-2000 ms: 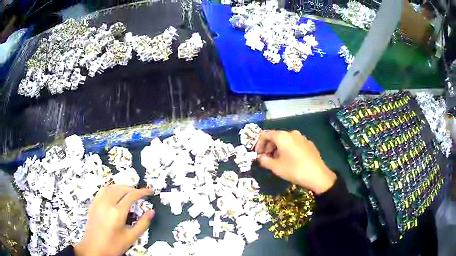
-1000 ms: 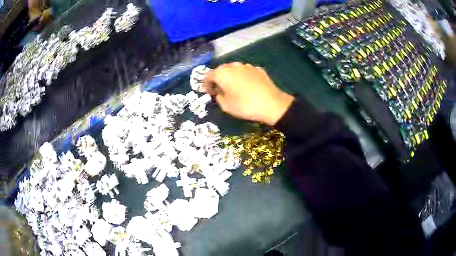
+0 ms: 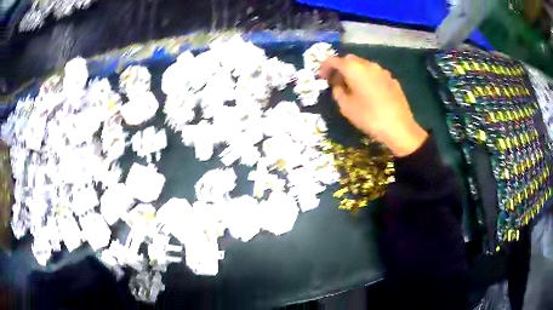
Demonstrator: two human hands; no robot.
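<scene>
White plastic inserts [image 3: 224,91] lie in a large loose pile across the dark green surface, with another dense part of it at the left. A small heap of brass contacts [image 3: 362,175] lies at the pile's right edge. My right hand [image 3: 373,100] is above and behind the brass heap, its fingertips at a white insert [image 3: 319,56] near the blue edge. The picture is blurred, and I cannot tell whether the fingers grip that insert. My left hand is out of the picture.
A dense block of dark units with yellow spots [image 3: 503,133] lies on the right. A black surface [image 3: 182,21] with white pieces is beyond the blue edge. A flat blue sheet [image 3: 388,11] and a grey post [image 3: 464,21] are at the upper right.
My left hand was at the left pile two seconds ago and has left the picture. The view has shifted. My right hand stays near the same white insert.
</scene>
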